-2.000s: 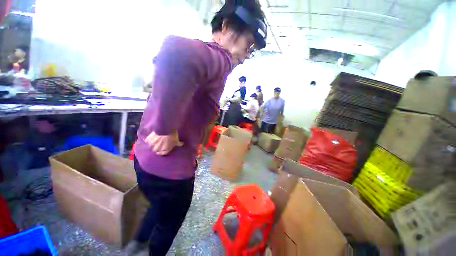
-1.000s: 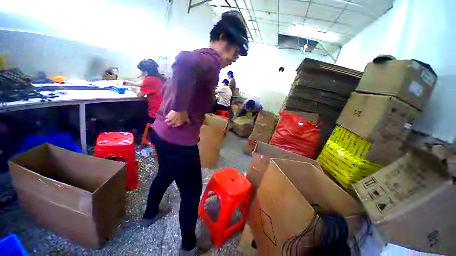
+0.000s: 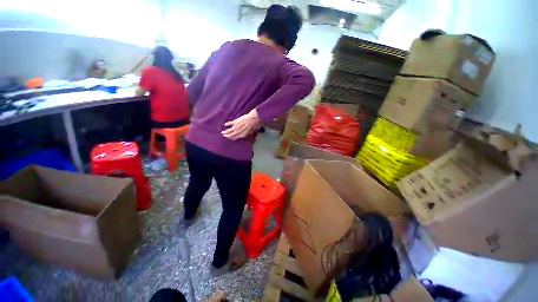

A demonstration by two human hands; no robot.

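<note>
Black cables hang in a loose bunch over the edge of an open cardboard carton at the lower right. A dark rounded thing is cut off by the bottom edge; I cannot tell what it is. Just right of it, a small skin-coloured patch shows at the bottom edge, perhaps fingertips. I cannot tell which hand it belongs to or whether it holds anything. No other part of my hands shows.
A person in purple stands ahead, back turned, one hand on the lower back. Red stools stand nearby. An open carton is at left, a wooden pallet below the right carton. Another person in red sits at the bench.
The view has swung right and down. The person in purple has turned their back. The black cables and skin-coloured patch have come into view.
</note>
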